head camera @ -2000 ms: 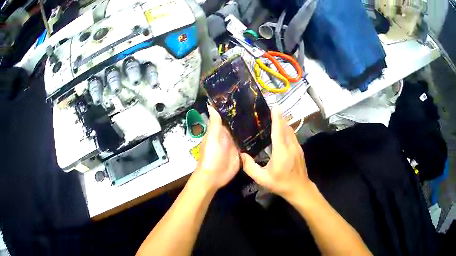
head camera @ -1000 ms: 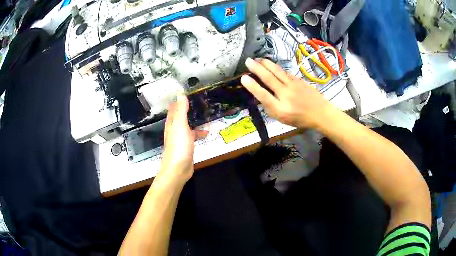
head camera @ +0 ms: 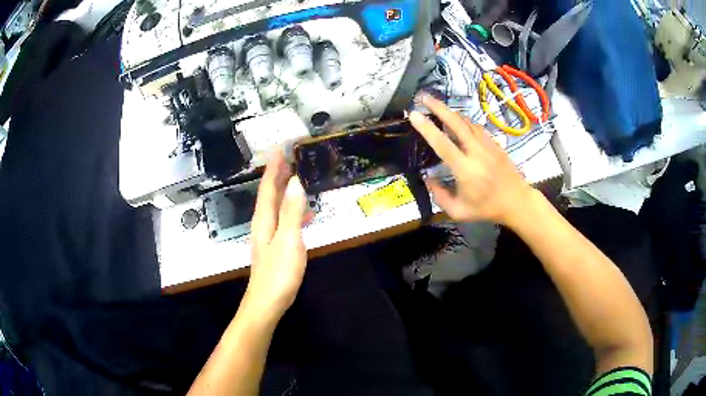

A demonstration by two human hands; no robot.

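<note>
The black smartphone with a thin gold-brown edge lies lengthwise against the lower front of the off-white overlock machine, screen towards me. My left hand is at the phone's left end, fingers along its edge. My right hand is around its right end, fingertips at the top corner and thumb lower down. The contact under the fingers is partly hidden. A black strap hangs over the table edge beside the right end.
Scissors with orange-red and yellow handles lie on striped cloth at right. A yellow label and grey front plate are below the machine. Black fabric hangs at left. Blue denim lies on the right table.
The phone has gone from upright between both hands to lengthwise against the machine front. Since one second ago, its screen shows more and my right fingers have spread. The view has shifted.
</note>
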